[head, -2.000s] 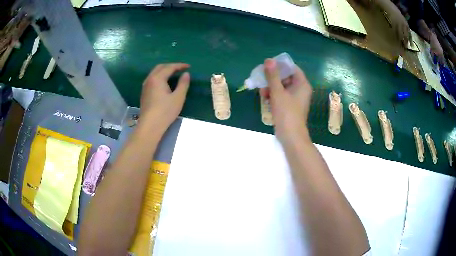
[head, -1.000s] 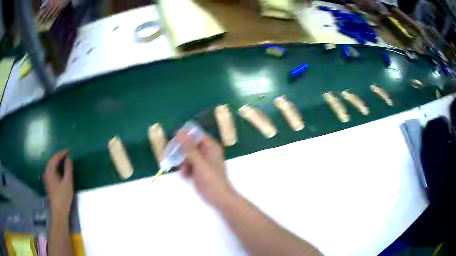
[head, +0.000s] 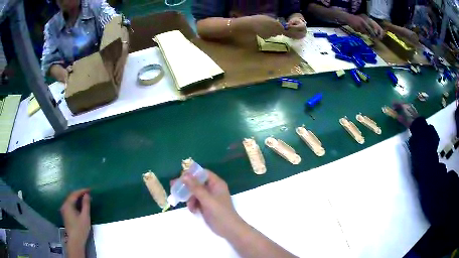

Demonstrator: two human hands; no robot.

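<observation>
My right hand (head: 214, 199) holds a translucent white needle bottle (head: 187, 184), tilted with its yellow-green tip down at the lower end of a beige oblong part (head: 155, 189) on the green belt. Whether the tip touches it I cannot tell. A second beige part (head: 187, 164) is mostly hidden behind the bottle and hand. Several more beige parts (head: 254, 156) lie spaced along the belt to the right. My left hand (head: 76, 216) is at the lower left near the belt's edge, empty, with thumb and fingers apart.
The green belt (head: 201, 121) carries blue cells (head: 314, 101). Opposite are people, a cardboard box (head: 93, 80), a tape roll (head: 150, 74), pale yellow sheets (head: 186, 59) and heaped blue cells (head: 352, 49). A dark-sleeved arm (head: 425, 166) reaches in at right. A white sheet (head: 302, 216) lies in front.
The view has swung right and up, showing the opposite bench. The bottle tip is now at the leftmost beige part of the row. The dark-sleeved arm now reaches over the belt.
</observation>
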